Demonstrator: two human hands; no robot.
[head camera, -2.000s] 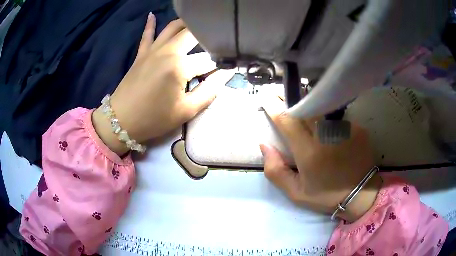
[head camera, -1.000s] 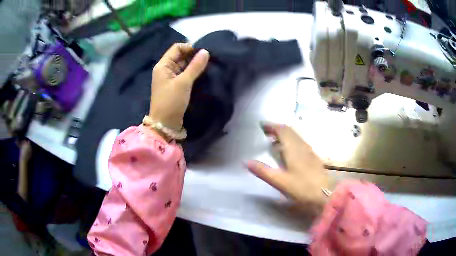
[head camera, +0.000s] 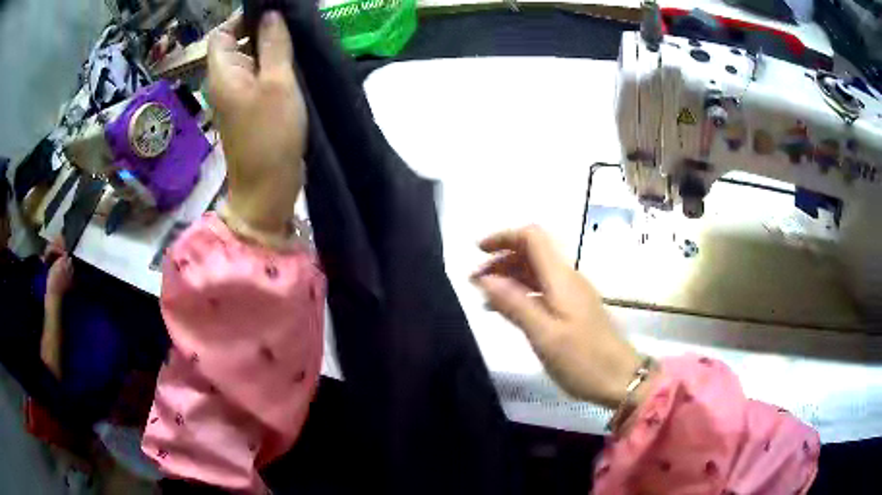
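Observation:
My left hand is raised at the upper left and grips the top of a dark cloth garment piece. The cloth hangs down from it across the white table and over the front edge. My right hand is over the table right of the cloth, fingers partly curled and apart, holding nothing visible. The white sewing machine stands at the right, with no dark cloth under its needle area.
A purple machine stands at the left. A green basket is at the far table edge. A person's arm shows at the far left, beside dark clothing. Cloth pieces lie around the purple machine.
My left hand has moved up and left, lifting the cloth from the table into a long hanging length. My right hand stays near the same place, its fingers more curled.

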